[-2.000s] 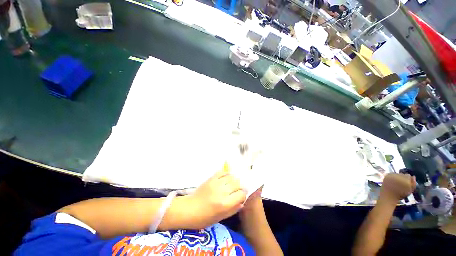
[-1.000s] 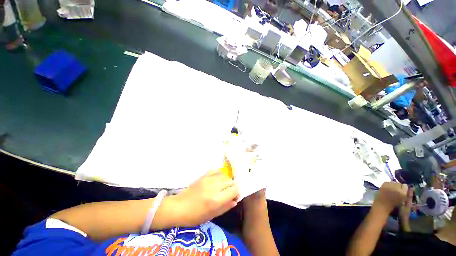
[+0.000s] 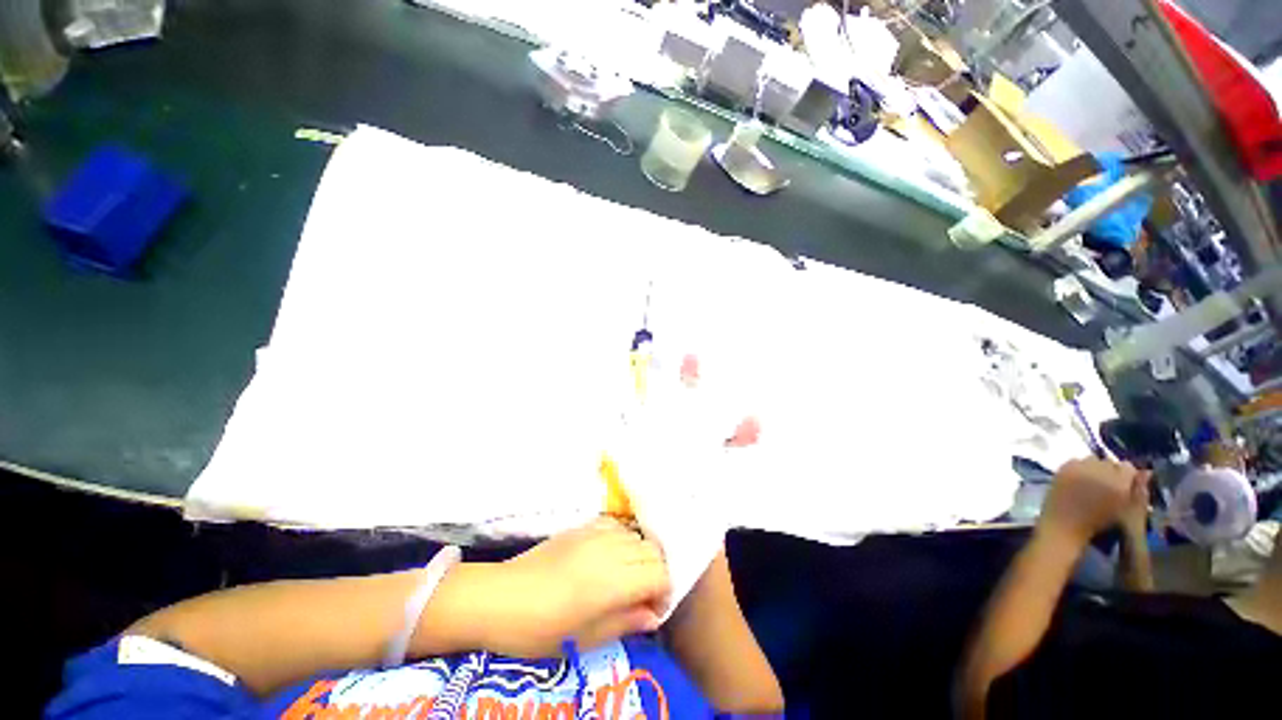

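My left hand point(image 3: 598, 577), bare with a pale wristband, grips the cuff of a white work glove point(image 3: 682, 499) at the bench edge. The glove is on my right hand point(image 3: 689, 450), which lies over the white bench cloth point(image 3: 450, 324). Glare merges glove and cloth. Two pinkish fingertips show apart, with nothing seen in them. An electric screwdriver point(image 3: 614, 485) with orange barrel, black nose and thin bit lies on the cloth just left of the glove, its bit pointing away from me. The glove hides part of its barrel.
A blue parts box point(image 3: 115, 208) stands on the green bench at left. White housings point(image 3: 579, 85) and a clear cup-like part point(image 3: 676, 149) lie on the belt beyond. A neighbour's hands point(image 3: 1097, 495) and a small white fan point(image 3: 1213, 505) are at right. A cardboard box point(image 3: 1005, 158) stands beyond.
My left hand has pulled the glove's cuff down towards me. Reddish fingertips now show. The belt parts have shifted left in view. The neighbour's two hands have come together.
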